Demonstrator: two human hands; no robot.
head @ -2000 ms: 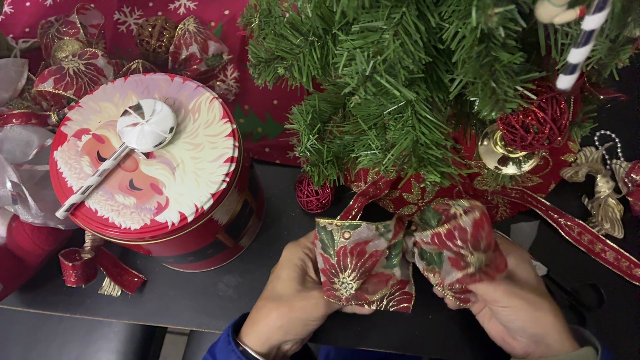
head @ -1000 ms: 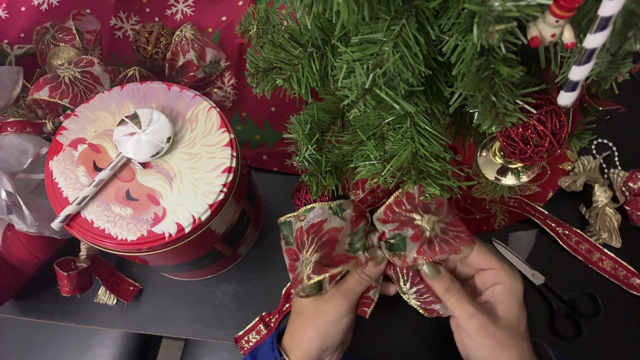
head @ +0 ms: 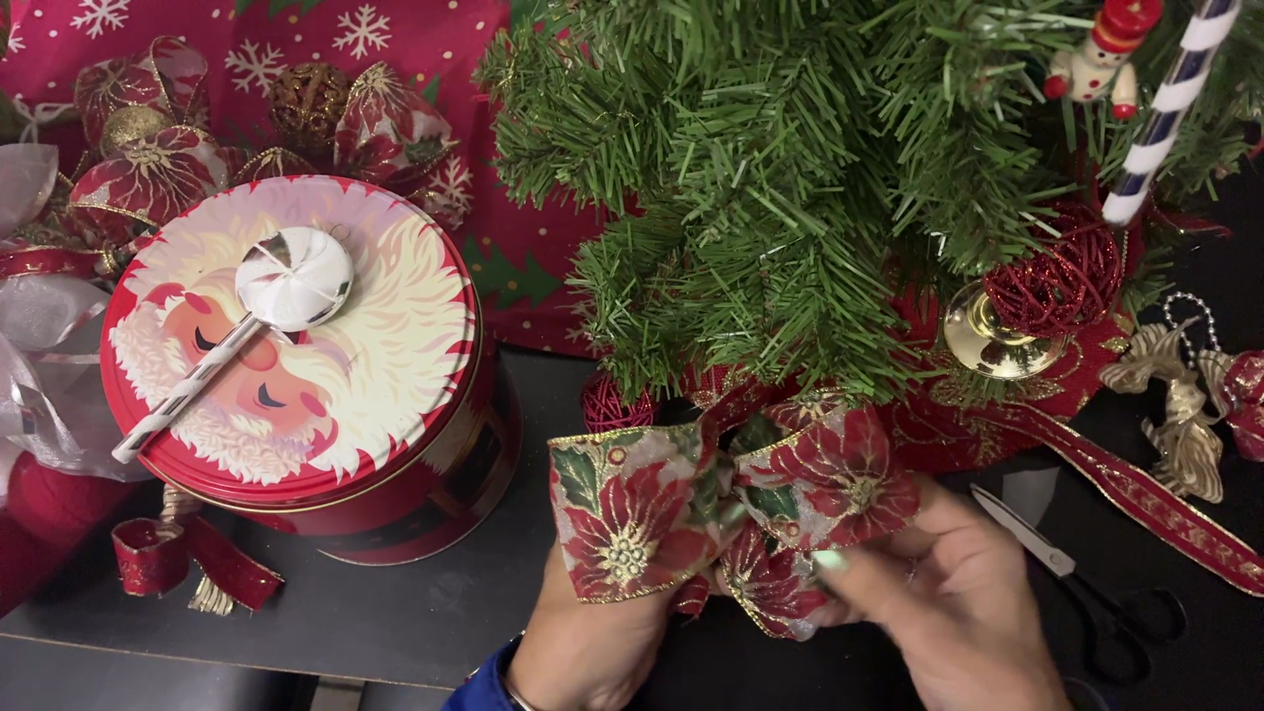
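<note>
A bow of wired poinsettia-print ribbon (head: 632,523) with gold edges is between my two hands, just in front of the artificial Christmas tree (head: 780,197). My left hand (head: 592,632) holds the bow from below on the left; the large left loop hides most of its fingers. My right hand (head: 948,602) pinches the lower right loop between thumb and fingers. A narrow red ribbon (head: 736,400) with a gold edge runs behind the bow's middle. Scissors (head: 1076,573) lie on the dark table, right of my right hand.
On the left stands a round Santa tin (head: 415,425) with a peppermint lollipop ornament (head: 294,278) on its lid. A small red bow (head: 183,563) lies before it. A red glitter ball (head: 1057,272) sits in a gold cup, and a long red ribbon (head: 1155,504) trails right.
Both hands stay on the bow, whose loops have shifted; its left loop now faces up, flat and wide. My left hand has drawn slightly lower. The red ribbon tail seen at lower left a second ago is out of sight.
</note>
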